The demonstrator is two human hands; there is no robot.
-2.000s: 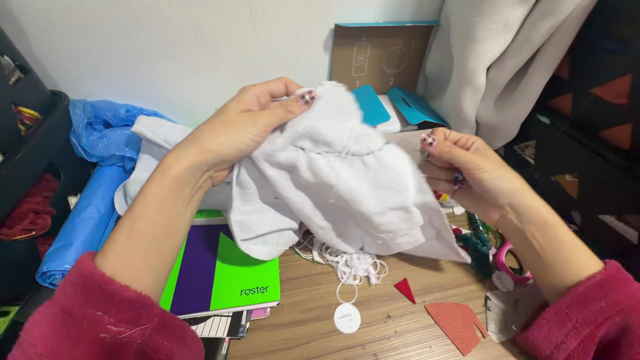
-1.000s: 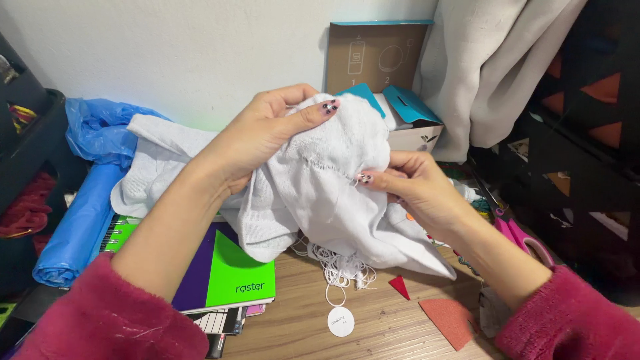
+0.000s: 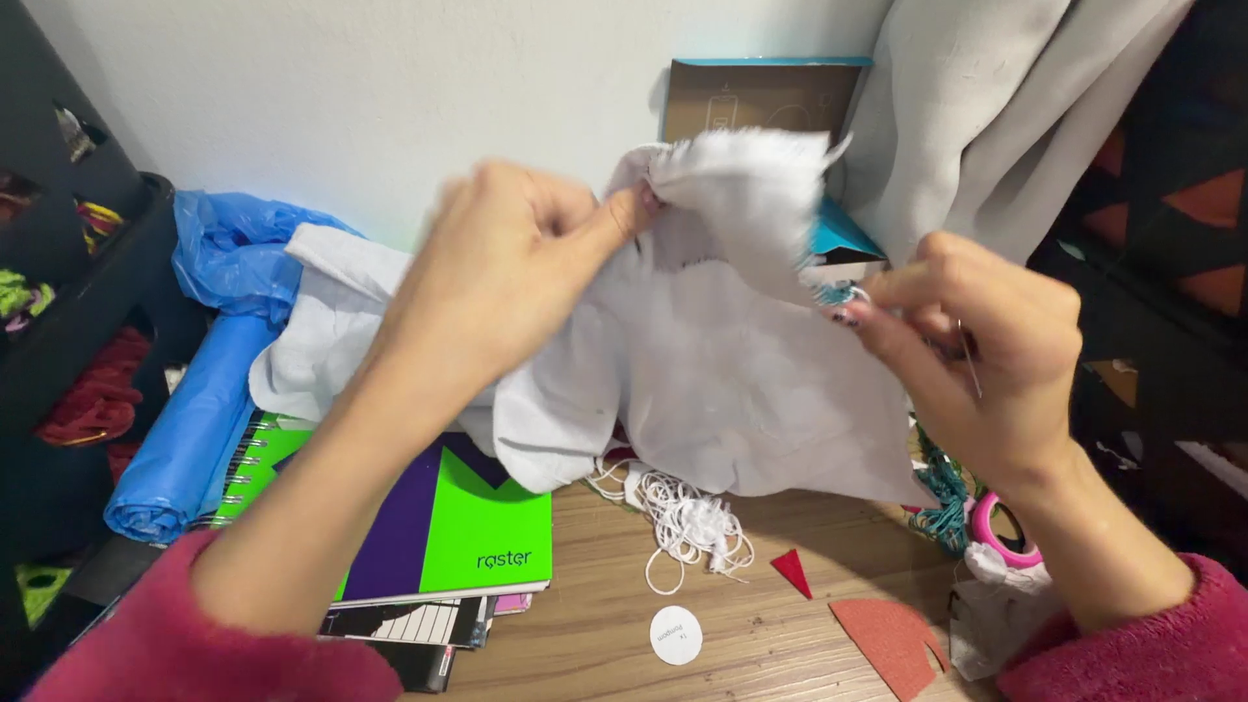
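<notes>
A white cloth (image 3: 751,370) with a frayed edge is stretched up between both hands above the wooden table. My left hand (image 3: 517,253), a little blurred, pinches its upper part between thumb and fingers. At the cloth's right edge, my right hand (image 3: 965,341) pinches the fabric between thumb and forefinger. A thin sewing needle (image 3: 969,359) shows against the palm of that hand. Stitches run along a seam near my left thumb. Below the cloth, a tangle of white cord (image 3: 692,526) lies on the table.
Spiral notebooks (image 3: 487,546) and a blue plastic bag roll (image 3: 195,429) lie at left. In front are a round paper tag (image 3: 676,635), a red felt triangle (image 3: 793,573) and an orange felt piece (image 3: 887,643). Pink-handled scissors (image 3: 1004,531) lie at right; an open box (image 3: 770,97) stands behind.
The cloth's upper part has been turned and pulled up, its frayed edge now showing. My right hand has moved right and up from the seam it touched one second ago.
</notes>
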